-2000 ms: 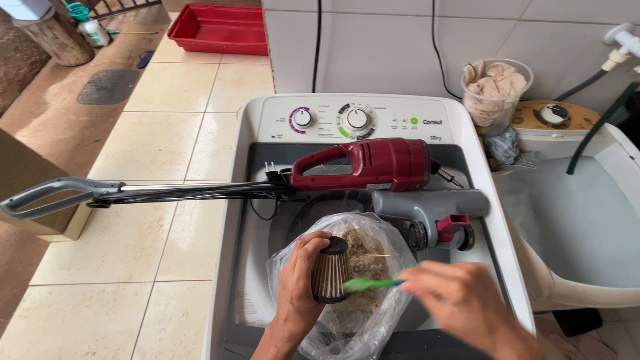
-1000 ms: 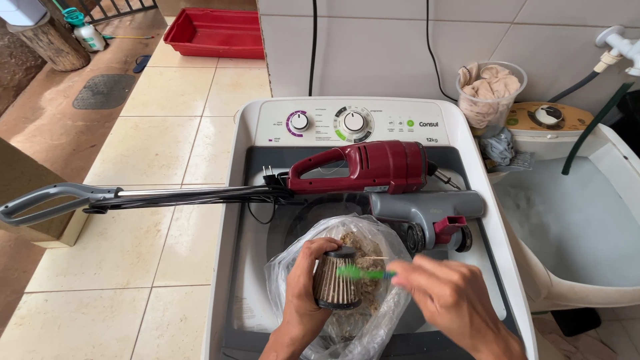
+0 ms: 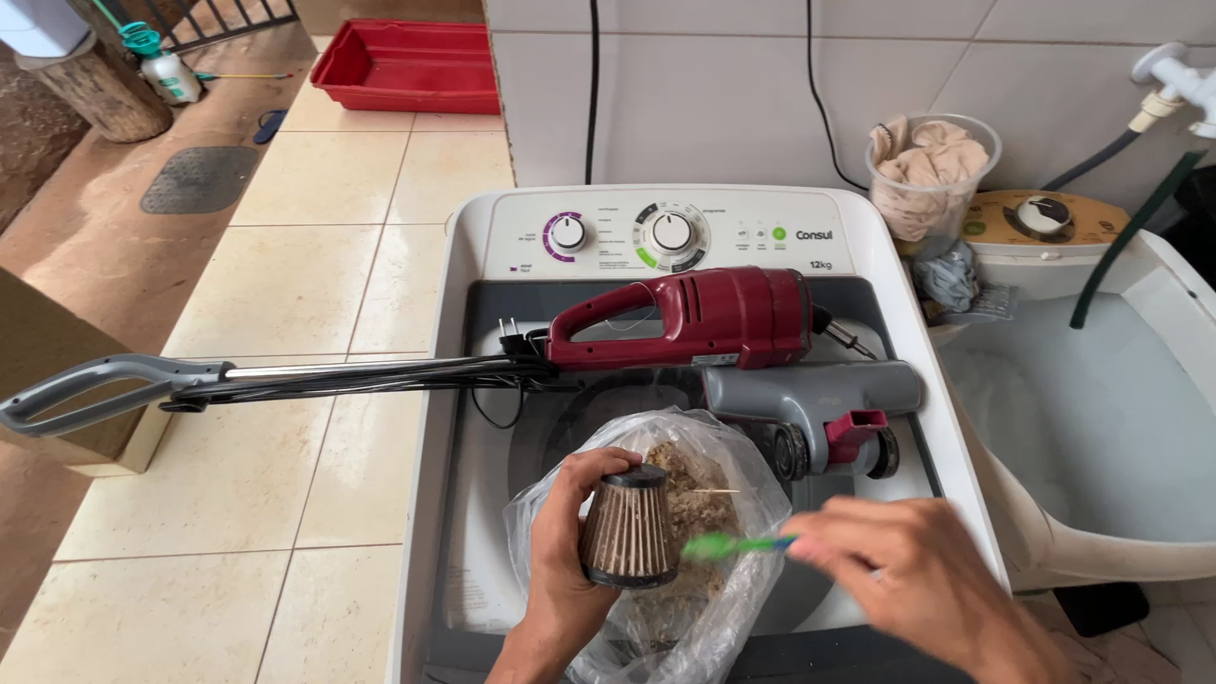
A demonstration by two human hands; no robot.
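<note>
A dusty pleated vacuum filter (image 3: 629, 532) with black ends is gripped in my left hand (image 3: 568, 551), over a clear plastic bag (image 3: 746, 594). Clumps of grey-brown dust and a thin stick lie in the bag. My right hand (image 3: 893, 570), slightly blurred, holds a green brush (image 3: 727, 545), its head just right of the filter's pleats; whether they touch I cannot tell. Behind the bag, a dark red vacuum cleaner body (image 3: 693, 318) and a grey floor nozzle (image 3: 807, 389) rest on the washing machine (image 3: 950, 494).
The vacuum's grey handle (image 3: 95, 380) and wrapped black cord (image 3: 380, 379) reach left past the machine's edge. At right stands a washtub of cloudy water (image 3: 1092, 408), with a plastic container of cloths (image 3: 931, 176) behind. A red tray (image 3: 408, 66) sits on the tiled ledge (image 3: 256, 475).
The brush in my right hand has gone from against the filter's pleats to just right of them. My left hand keeps hold of the filter, which has tilted a little.
</note>
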